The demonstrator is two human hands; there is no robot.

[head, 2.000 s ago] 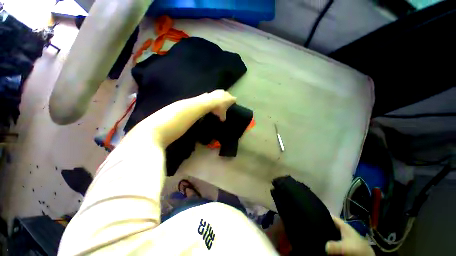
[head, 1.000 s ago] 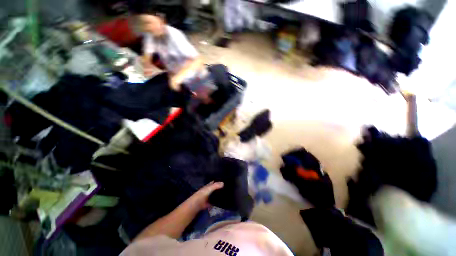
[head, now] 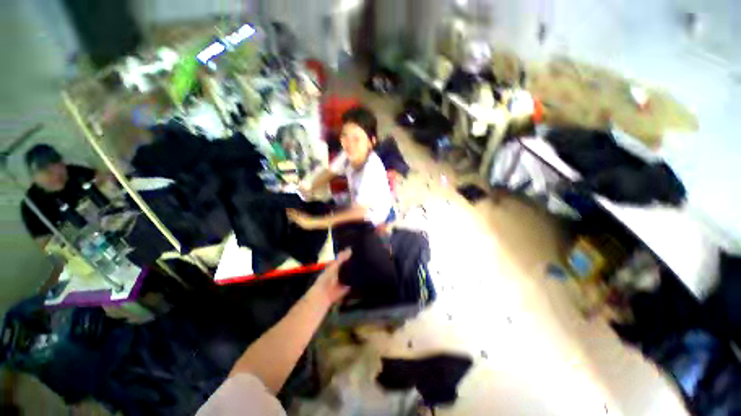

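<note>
My left hand [head: 331, 280] reaches forward from the bottom of the blurred head view. Its fingers are closed on the edge of a black cloth piece [head: 370, 268], which hangs above or against a dark crate [head: 382, 315]. The lower part of the cloth blends with other black cloth, so its outline is unclear. My right hand is not in view.
A seated person [head: 370, 183] faces me beside a red-edged table [head: 276, 275] heaped with black cloth. Another person [head: 57, 191] sits at far left near a purple-edged table [head: 106, 299]. Black cloth [head: 426, 374] lies on the floor. A table [head: 650, 236] stands at right.
The view has turned from the pale pressing table to the room and tilted up. My left hand, with black cloth, now reaches out near the crate. My right hand has left the picture.
</note>
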